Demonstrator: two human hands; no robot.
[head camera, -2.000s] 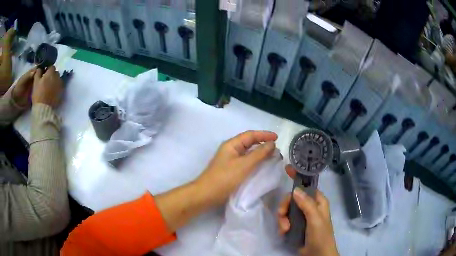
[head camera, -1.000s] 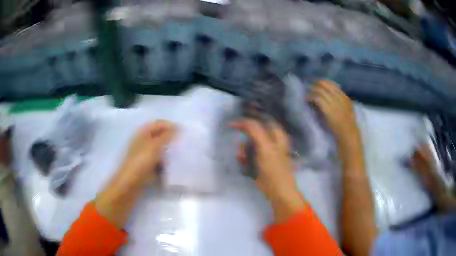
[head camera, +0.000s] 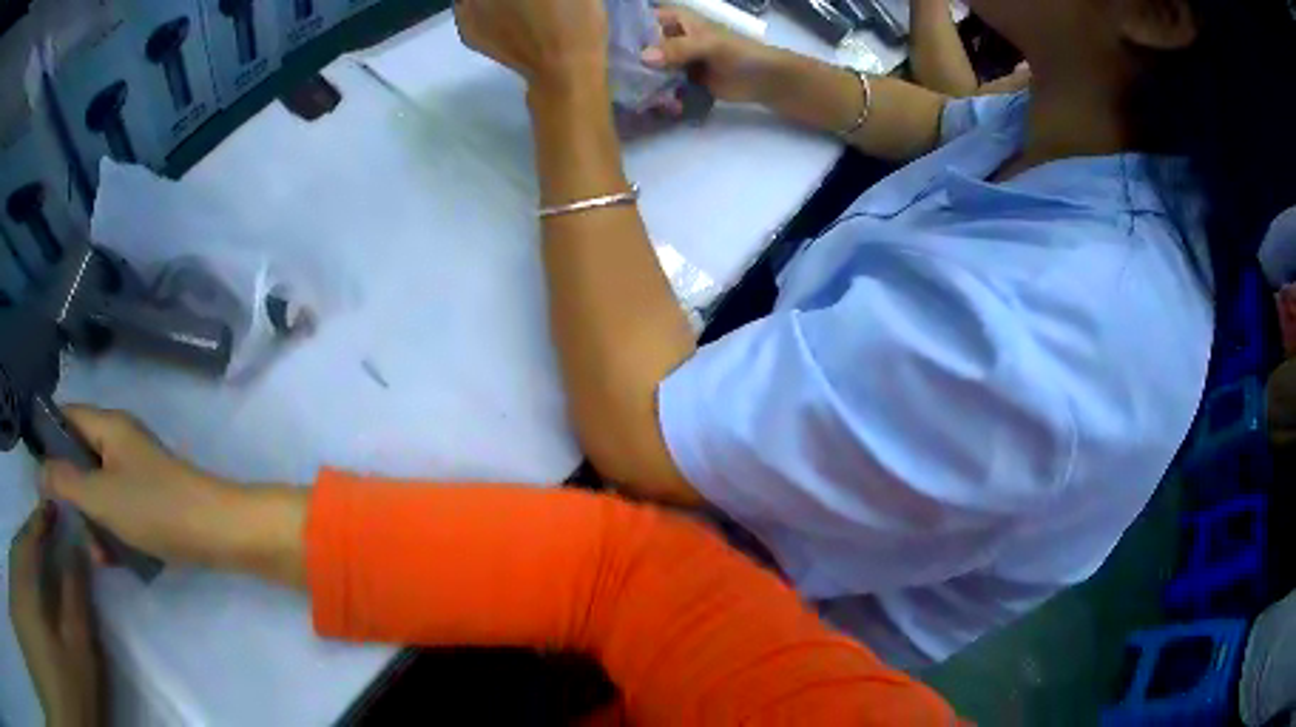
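A dark grey hair dryer or handheld blower (head camera: 64, 433) is at the far left, its round barrel cut by the picture's left edge. My right hand (head camera: 149, 490), in an orange sleeve, is closed around its handle, whose lower end shows below my fingers. My left hand (head camera: 60, 611) is at the lower left corner, just below my right hand and close to the handle; whether it grips anything cannot be told. Another grey unit (head camera: 178, 330) lies on the white bench beyond my right hand, partly in a milky translucent bag (head camera: 135, 213).
A person in a light blue shirt (head camera: 938, 384) sits close on the right, forearm across the bench (head camera: 427, 341), hands at a translucent bag (head camera: 633, 64). Retail boxes (head camera: 171, 71) line the upper left. Blue plastic frames (head camera: 1173, 675) stand at the lower right.
The view has swung right, so my hands now show at the far left. The neighbour fills the right. My right hand holds a grey unit, as it did two seconds ago.
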